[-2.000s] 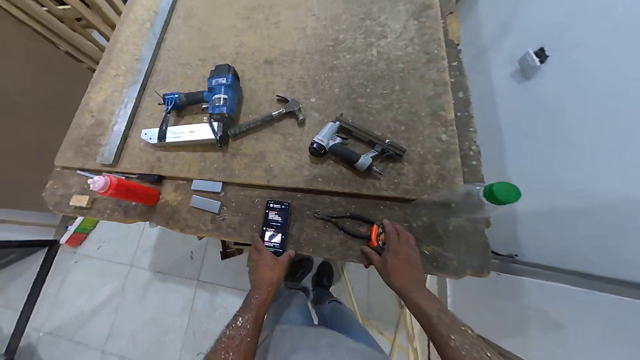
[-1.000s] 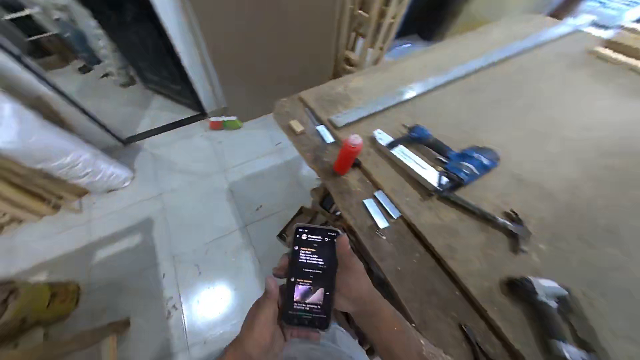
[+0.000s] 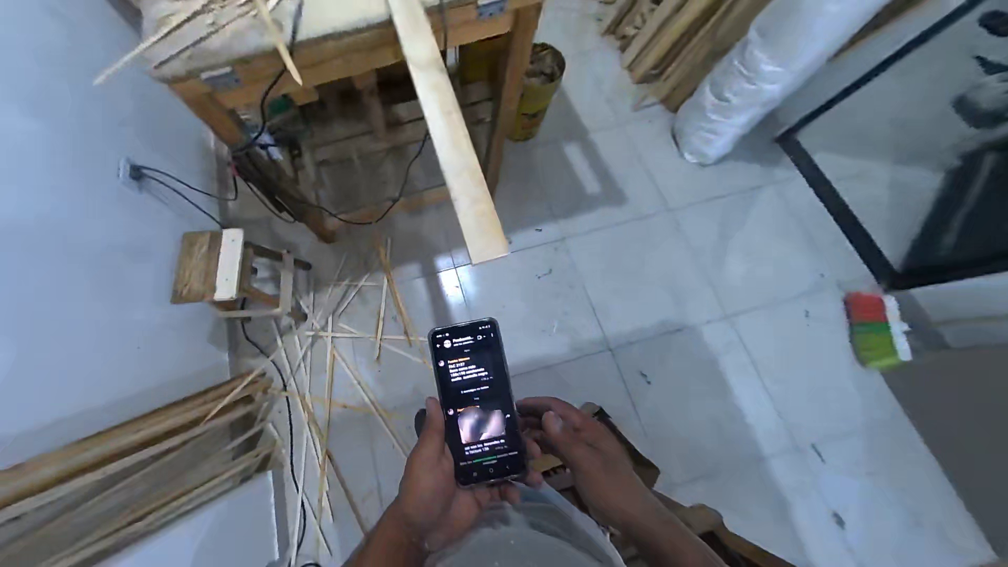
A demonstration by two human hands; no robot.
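A black smartphone [image 3: 476, 402] with a lit screen bearing writing and a picture lies in my left hand [image 3: 441, 480], thumb along its left edge. My right hand [image 3: 583, 449] is beside the phone's lower right edge, its fingers bent; whether those fingers bear on the phone is partly hidden. Beyond the phone, a long flat wooden board [image 3: 453, 150] juts out from a wooden workbench [image 3: 339, 47] over the tiled floor.
Thin wood strips [image 3: 331, 378] litter the floor by a small wooden stool [image 3: 206, 268] and a black cable. Stacked wood lengths [image 3: 134, 465] lie at the left. A yellow bin [image 3: 539, 94], a plastic-wrapped roll [image 3: 756, 87] and a coloured brush head [image 3: 874, 329] stand or lie farther off.
The view has swung away from the table with the nailers and hammer. Two seconds ago my right hand was at the orange-handled pliers; it is now by the phone.
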